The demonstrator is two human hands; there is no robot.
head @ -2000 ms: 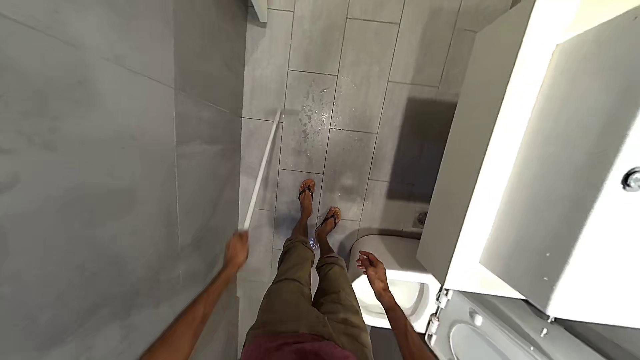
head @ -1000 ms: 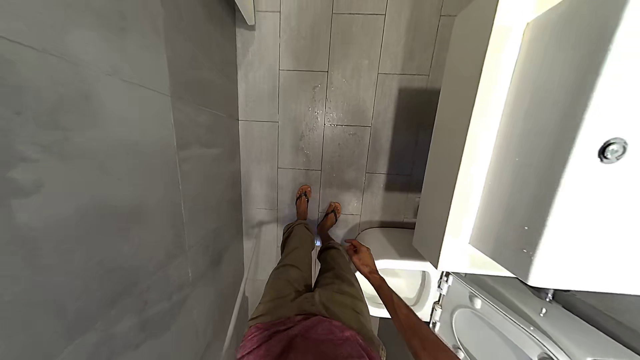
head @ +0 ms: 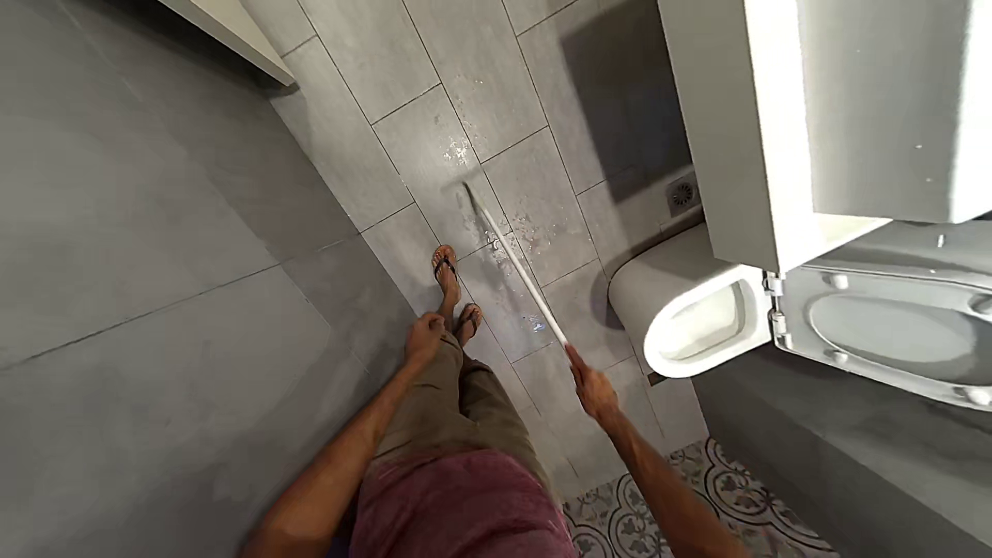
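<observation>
A long white pole (head: pixel 523 273) runs slantwise over the wet grey floor tiles, and my right hand (head: pixel 593 385) is closed around its near end. The far end of the pole meets the floor beyond my feet; what is fitted there is blurred and cannot be told. Near my left thigh, my left hand (head: pixel 425 338) has curled fingers and no visible object in it. Water (head: pixel 457 151) glistens on the tiles around the pole.
To the right are a white toilet (head: pixel 666 283) with its lid (head: pixel 891 325) raised, a white cabinet (head: pixel 721 132) and a floor drain (head: pixel 682 194). A grey tiled wall (head: pixel 155 271) stands close on the left. Patterned tiles (head: pixel 635 511) lie at the bottom.
Two seconds ago my left hand held the white pole and my right hand was free; now my right hand holds it. The view has turned.
</observation>
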